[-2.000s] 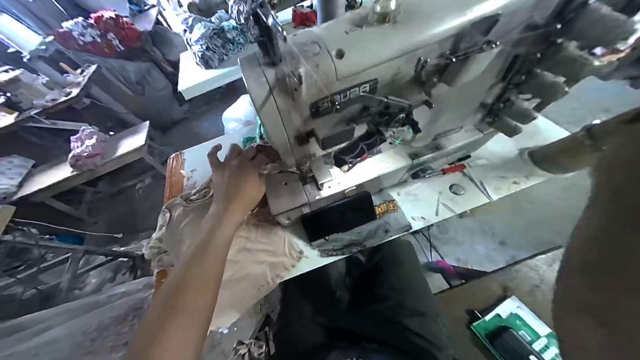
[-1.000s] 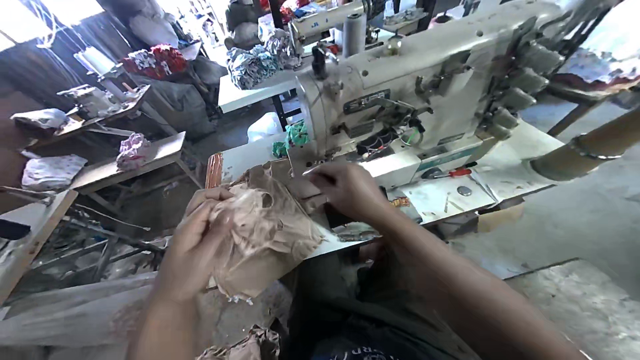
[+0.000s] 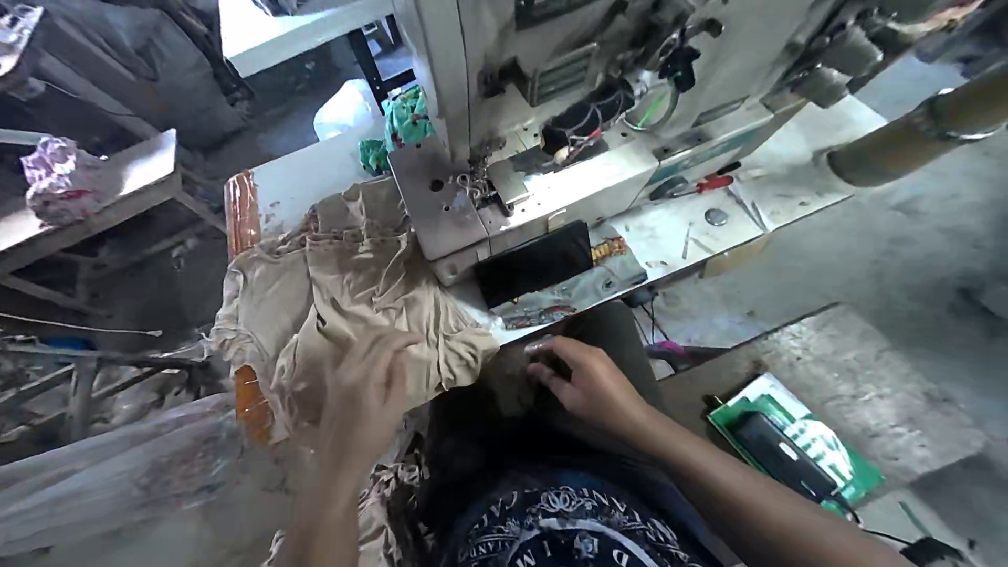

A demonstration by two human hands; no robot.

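A beige garment (image 3: 354,291) lies rumpled on the left end of the sewing table, its upper edge beside the metal bed plate of an industrial sewing machine (image 3: 441,205). Over the garment's lower part is my left hand (image 3: 366,386), blurred, its fingers partly spread; whether it grips the cloth cannot be told. My right hand (image 3: 579,378) is above my lap, just off the table's front edge, fingers curled. Something small and pale may be at its fingertips, too unclear to name. Between the machine and the table edge lies a dark phone-like slab (image 3: 535,264).
A red-handled screwdriver (image 3: 713,184), tweezers (image 3: 748,206) and a round metal disc (image 3: 716,216) lie on the table at right. Green cloth scraps (image 3: 407,116) sit behind the machine's end. More beige cloth (image 3: 386,512) hangs below left. A green-and-white box (image 3: 795,441) rests at lower right.
My right hand has moved from the garment by the machine to above my lap. The garment, bunched up between both hands a second ago, now lies flatter on the table. The view tilts down.
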